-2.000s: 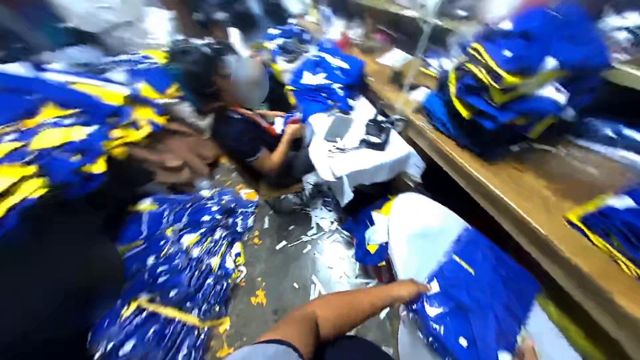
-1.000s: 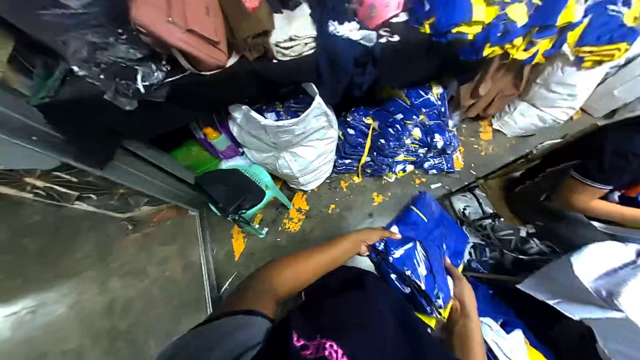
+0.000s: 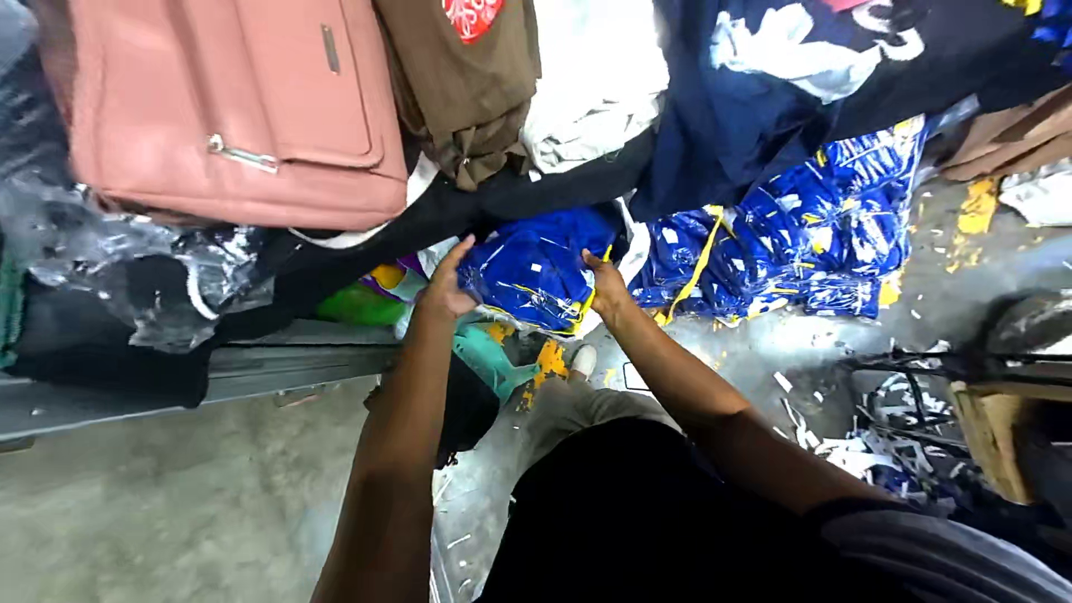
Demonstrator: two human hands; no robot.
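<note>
Both my hands are at a bundle of blue plastic-wrapped cloth with yellow edging (image 3: 536, 272), low in front of me and over the mouth of a white sack (image 3: 638, 247). My left hand (image 3: 448, 280) lies against the bundle's left side, thumb and fingers apart; how firmly it presses is unclear. My right hand (image 3: 605, 280) grips the right edge, at the yellow trim. Part of the sack is hidden behind the bundle and my arms. Just right of it, blue wrapped bundles (image 3: 779, 239) are stacked on the floor, with a yellow strip across them.
Above my hands, a pink bag (image 3: 243, 109), brown cloth (image 3: 461, 84) and white cloth (image 3: 595, 75) lie on a black-covered surface. A green plastic stool (image 3: 490, 360) with a black bag (image 3: 469, 406) stands below. A metal frame with a wooden part (image 3: 992, 440) is at right, among scraps.
The blue bundle, held near my body one second ago, is now over the white sack with both hands at it. The view has turned and moved closer to the black-covered surface.
</note>
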